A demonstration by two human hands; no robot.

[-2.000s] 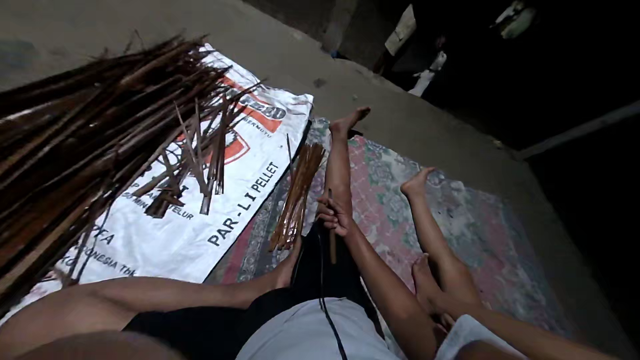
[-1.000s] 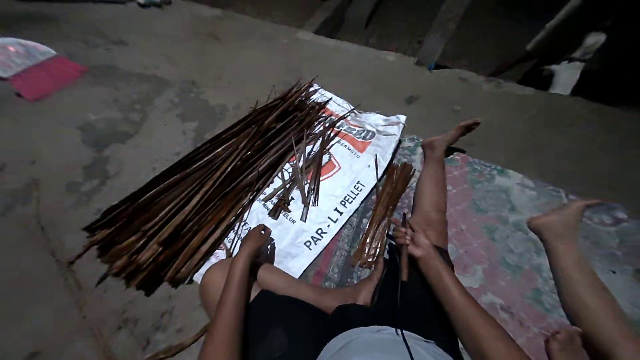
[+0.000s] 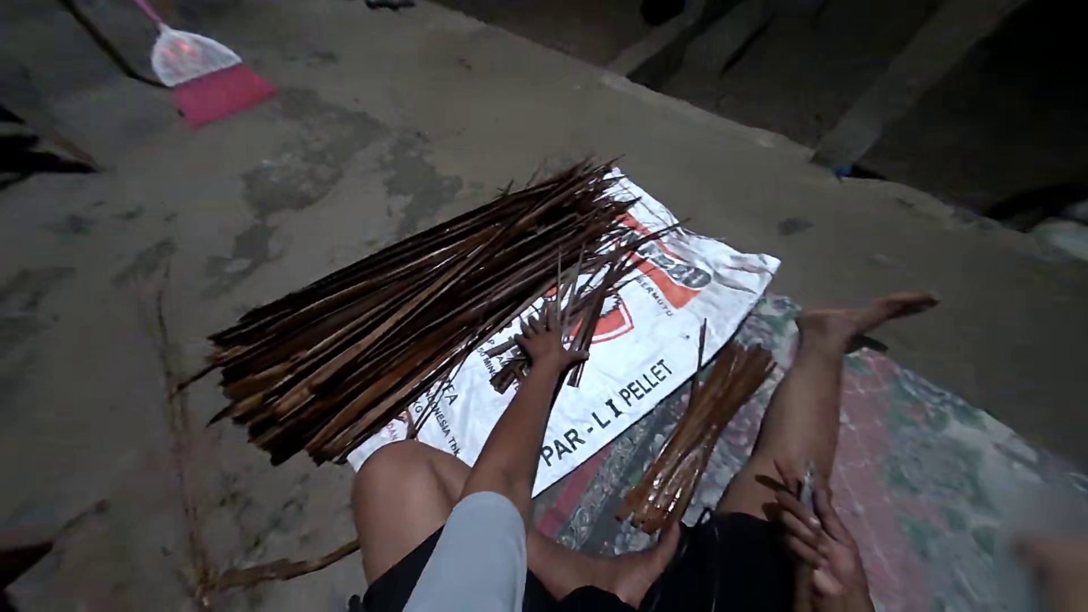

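Observation:
My left hand [image 3: 546, 340] reaches forward with fingers spread over a small group of short dark strips [image 3: 592, 319] on a white printed sack [image 3: 633, 387]. Whether it grips any of them cannot be told. Left of it lies a large pile of long brown dried stalks or leaf strips [image 3: 408, 297], partly on the sack. My right hand [image 3: 816, 535], near my right thigh, is closed around a small slender tool [image 3: 806, 489], whose kind is unclear. Between the sack and my right leg rests a bundle of lighter brown strips [image 3: 701, 433].
I sit on a patterned mat [image 3: 901, 425]. A pink and white broom or dustpan [image 3: 212, 81] lies on the concrete floor at the upper left. A thin stick [image 3: 285, 571] is left of my knee. Beams [image 3: 918, 81] stand at the upper right; a blurred shape shows at the right edge.
My left hand has moved forward from near my left knee to the short strips on the sack. My right hand stays by my right leg. The view has turned to the left.

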